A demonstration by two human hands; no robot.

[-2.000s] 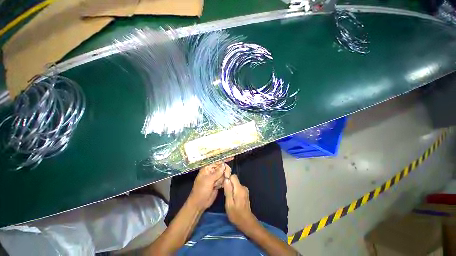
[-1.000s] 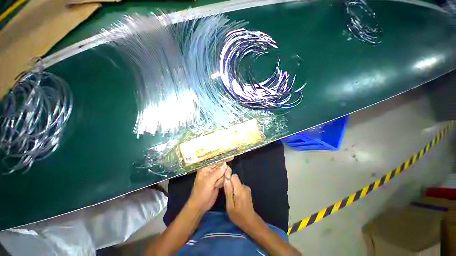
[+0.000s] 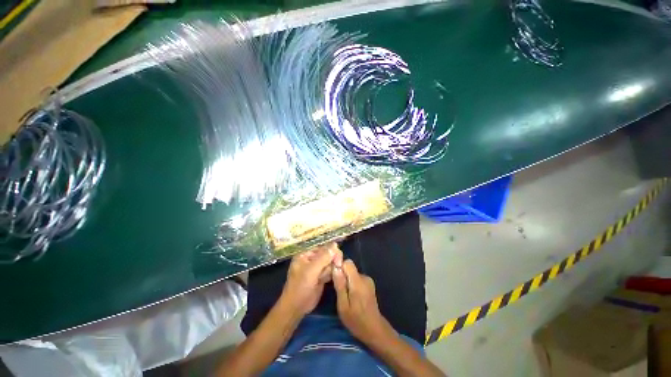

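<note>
My left hand (image 3: pixel 307 278) and my right hand (image 3: pixel 355 291) meet fingertip to fingertip over my lap, just below the table edge. Their fingers are pinched together; what lies between them is too small and hidden to tell. The yellow-cream block (image 3: pixel 329 214) lies on the table edge just above my hands, with crinkled clear film (image 3: pixel 234 234) beside it. Above it is the bundle of clear plastic tubing (image 3: pixel 239 125), with a bluish part at its right. The C-shaped coil of dark-purple and white wire (image 3: pixel 346 121) lies to the right of it.
Tangled silver-grey loops (image 3: pixel 51 184) lie at the left of the green table (image 3: pixel 147 243). A small strand bundle (image 3: pixel 535 33) is at far right. Cardboard (image 3: pixel 55 51) is behind the rail. A blue bin (image 3: pixel 474 200), pale plastic bag (image 3: pixel 169 328), floor tape (image 3: pixel 541 272) and cardboard boxes (image 3: pixel 588 335) are below.
The view has shifted a little, so the table things sit further left and higher than at first. My hands stay together at nearly the same place, with only small finger movement.
</note>
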